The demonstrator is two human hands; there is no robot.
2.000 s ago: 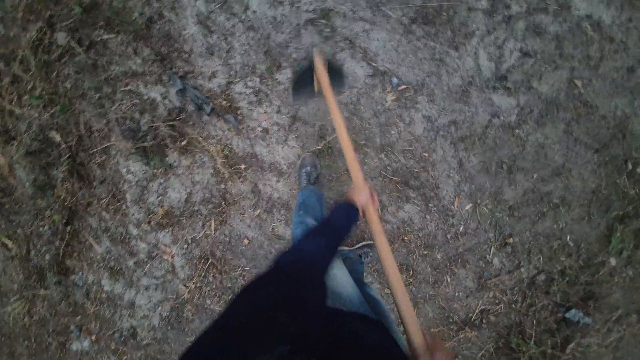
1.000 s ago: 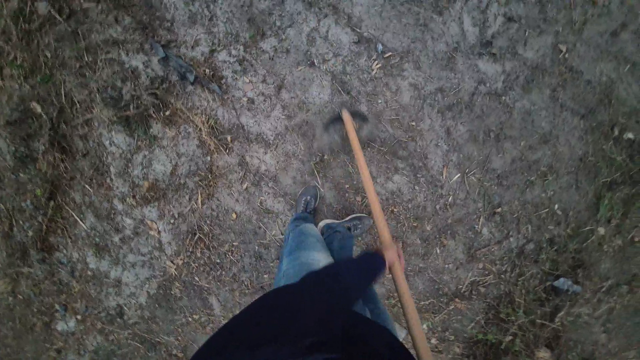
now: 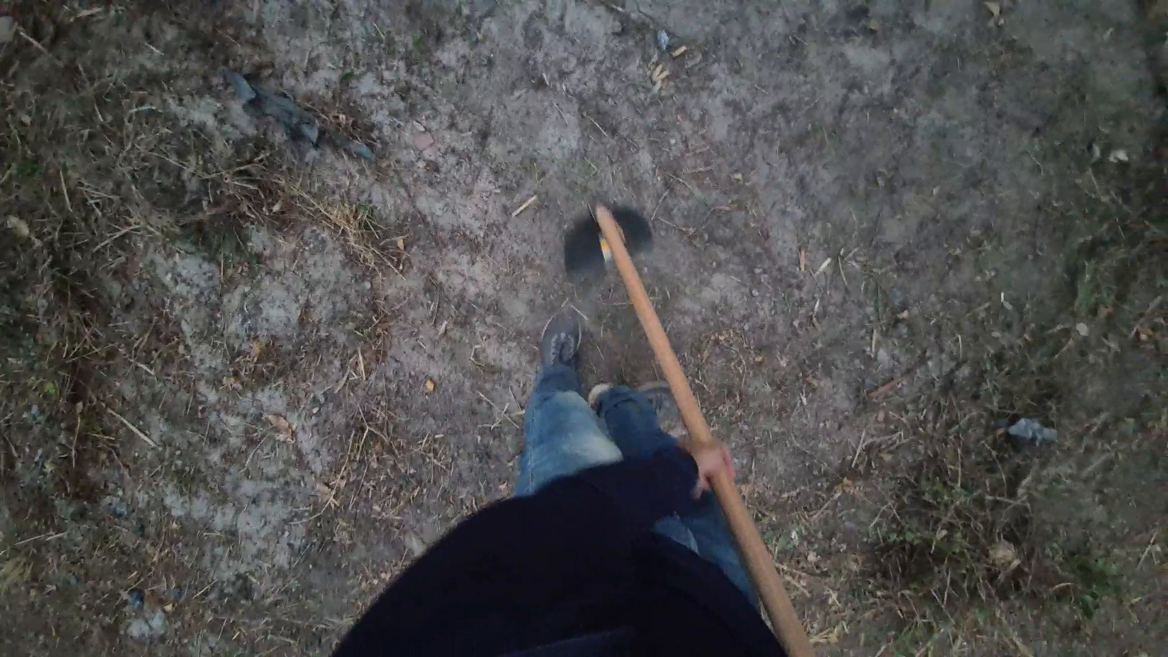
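Note:
A long wooden handle (image 3: 671, 356) slants from the lower right up to a dark, blurred blade (image 3: 589, 248), which looks like a hoe's head. My left hand (image 3: 711, 464), at the end of a dark sleeve, is wrapped around the lower half of this handle. Past the bottom edge the handle runs out of view, and my right hand is not in view. The blade hangs over or touches the soil just ahead of my front shoe (image 3: 561, 339); blur hides which.
Dry, bare ground with straw bits surrounds my feet. A dark crumpled scrap (image 3: 283, 111) lies at the upper left, a pale scrap (image 3: 1032, 432) at the right. Dry grass (image 3: 949, 529) grows at the lower right, and more along the left side.
Two seconds ago the blade was farther ahead of my feet; one second ago it was near them, as now. My legs have shifted in a step. My left hand has stayed on the handle.

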